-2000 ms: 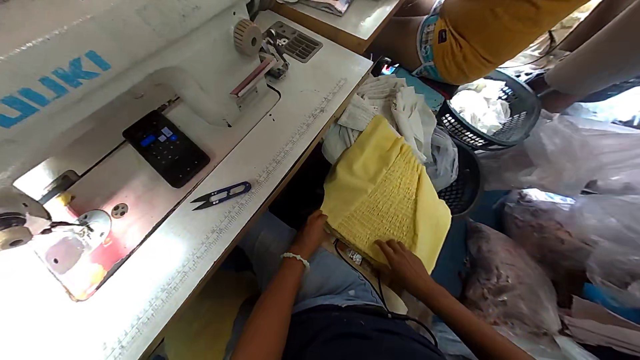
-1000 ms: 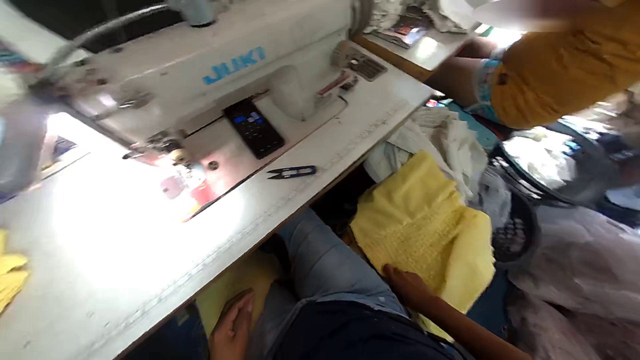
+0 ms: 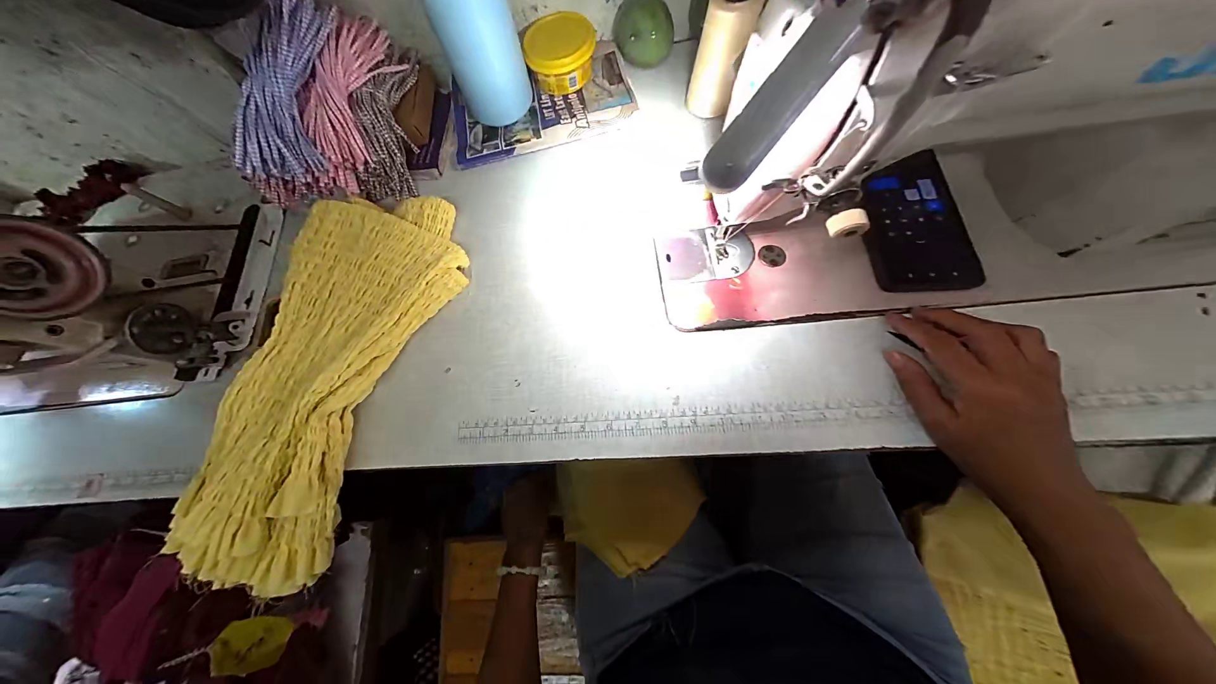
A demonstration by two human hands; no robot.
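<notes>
My right hand [image 3: 993, 394] rests on the sewing table [image 3: 589, 380], its fingers over thread snips [image 3: 907, 340] that are mostly hidden; whether it grips them is unclear. Below the table's front edge, my left hand [image 3: 529, 503] is in shadow beside a yellow cloth [image 3: 632, 513] on my lap; its fingers are hidden. The sewing machine's presser foot [image 3: 727, 249] stands over the needle plate, brightly lit. A black phone [image 3: 921, 223] lies on the machine bed. Gathered yellow fabric pieces [image 3: 313, 380] are piled at left and hang over the edge.
Bundles of checked cord [image 3: 285, 104], a blue cylinder [image 3: 483, 57], a yellow tub [image 3: 559, 52] and a green fruit [image 3: 644, 31] stand along the back. At left is another machine [image 3: 114, 304]. More yellow cloth [image 3: 997, 570] lies at lower right, dark red cloth [image 3: 142, 608] at lower left.
The view has swung left. My right hand has left the yellow cloth at the right and is now on the table at the snips. My left hand is now under the table's edge.
</notes>
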